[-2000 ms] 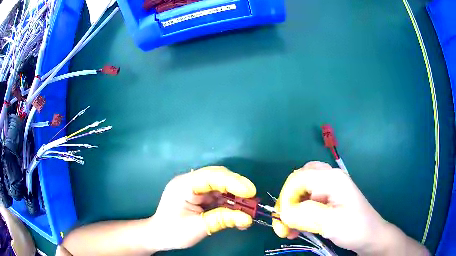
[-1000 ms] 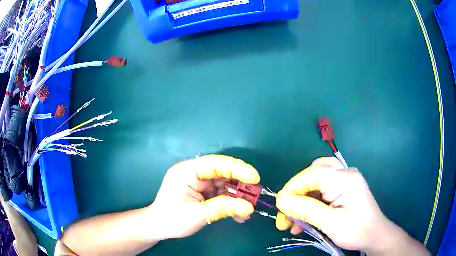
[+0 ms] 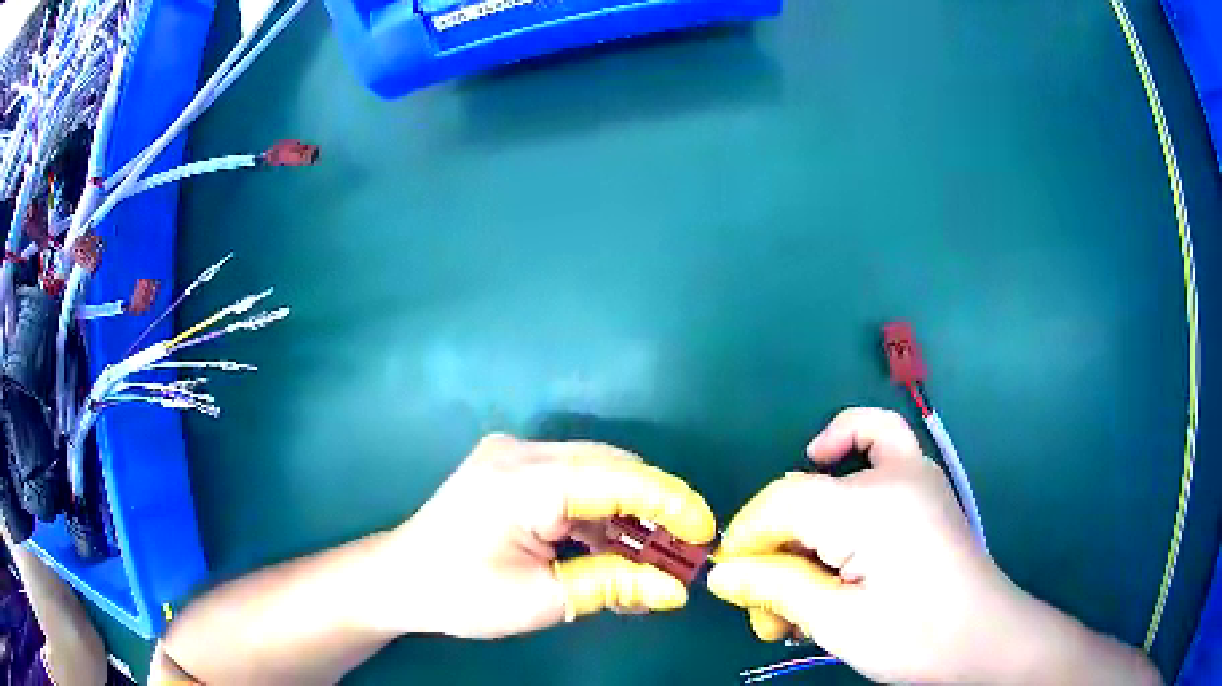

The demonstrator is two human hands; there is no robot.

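Note:
My left hand point(image 3: 590, 536), with yellow finger cots, holds a red-brown connector housing point(image 3: 659, 550) between thumb and fingertips. My right hand point(image 3: 791, 550), also in yellow cots, pinches close against the housing's right end. The lead wire between its fingertips is mostly hidden. Loose wire ends point(image 3: 791, 666) show below my right hand. A small red connector plug point(image 3: 903, 355) on a grey cable point(image 3: 954, 462) lies beyond my right hand.
The left blue bin point(image 3: 150, 469) holds white cables and black parts. Stripped wire ends point(image 3: 201, 351) and a red-brown housing point(image 3: 292, 154) stick out over its edge. A blue housing bin point(image 3: 563, 40) is at the top. Another blue bin point(image 3: 1206, 81) is at the right edge.
My right hand has moved in against the housing, and the gap with visible wires has closed. Fewer loose wire ends show below it. The housing is tilted a little more.

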